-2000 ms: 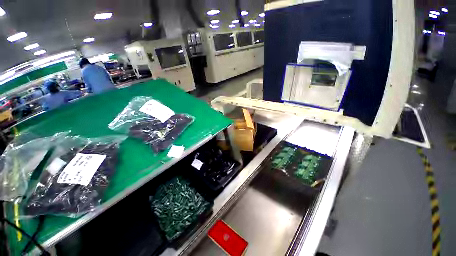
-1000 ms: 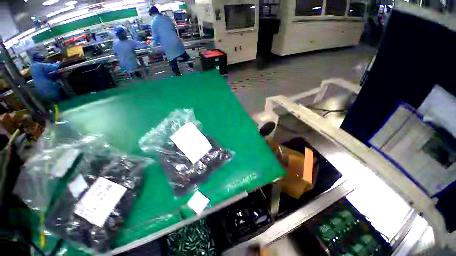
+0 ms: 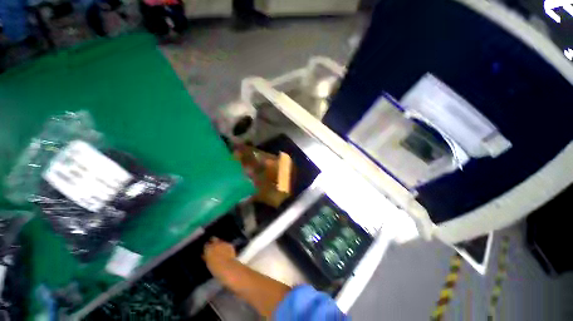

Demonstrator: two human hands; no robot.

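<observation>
My right hand (image 3: pixel 221 256), bare and blurred, reaches from a blue sleeve at the bottom to the dark bin area (image 3: pixel 229 231) under the green shelf's edge. Its fingertips are unclear, and I cannot tell whether it holds anything. A black pallet (image 3: pixel 305 257) with small green circuit boards (image 3: pixel 340 252) lies on the metal conveyor, right of my hand. Dark-green cylindrical components (image 3: pixel 141 302) show at the bottom, partly hidden under the shelf. My left hand is not in view.
Bagged dark parts (image 3: pixel 119 200) with a white label lie on the green mat (image 3: pixel 157 119). A brown cardboard box (image 3: pixel 267 175) stands behind the bins. A pale frame bar (image 3: pixel 314 128) crosses before the large dark machine (image 3: pixel 496 88). Yellow-black floor tape (image 3: pixel 447 285) runs at right.
The view has turned right and down. My right hand and blue sleeve have come into view at the bin. The pallet now shows whole. The red phone seen earlier is out of view.
</observation>
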